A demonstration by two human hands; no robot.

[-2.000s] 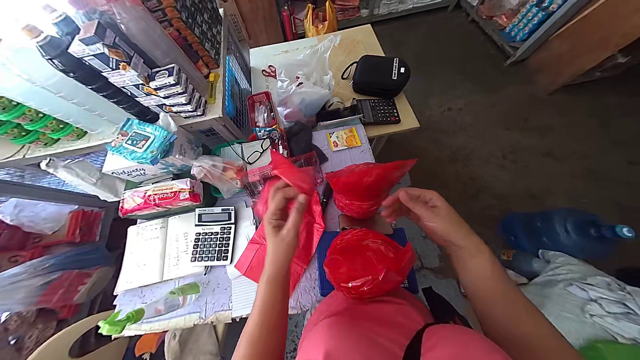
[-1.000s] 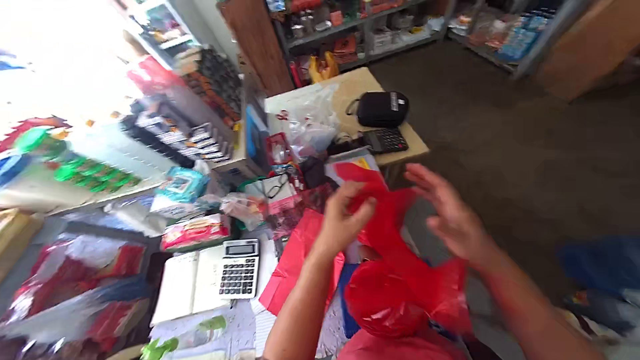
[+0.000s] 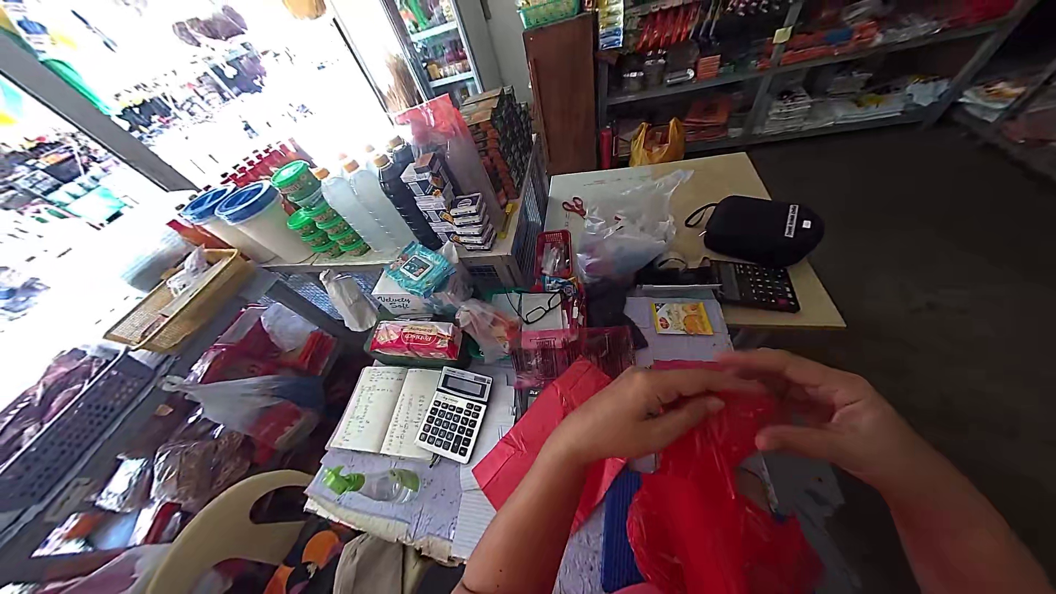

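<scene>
My left hand [image 3: 652, 412] and my right hand [image 3: 817, 412] are close together over the desk's near right part. Between them a red plastic bag [image 3: 701, 487] hangs down toward my body. The fingers of my left hand are closed on its top edge. My right hand is curved beside the bag's upper part, thumb apart from the fingers; whether it grips the film is hard to tell. A flat, folded red plastic sheet [image 3: 536, 437] lies on the desk under my left wrist. A blue item [image 3: 620, 528] is partly hidden beside the hanging bag.
On the desk are an open notebook [image 3: 388, 412], a white calculator [image 3: 454, 417], a spray bottle [image 3: 371, 484] and eyeglasses [image 3: 540, 307]. Farther off lie a black case [image 3: 763, 231], a black calculator [image 3: 755, 285] and red scissors [image 3: 575, 206]. A chair [image 3: 223, 528] stands at the near left.
Two seconds ago my hands were apart, with separate red bags below and between them. Now they are nearly together at the top of the hanging red plastic. The view has tilted up.
</scene>
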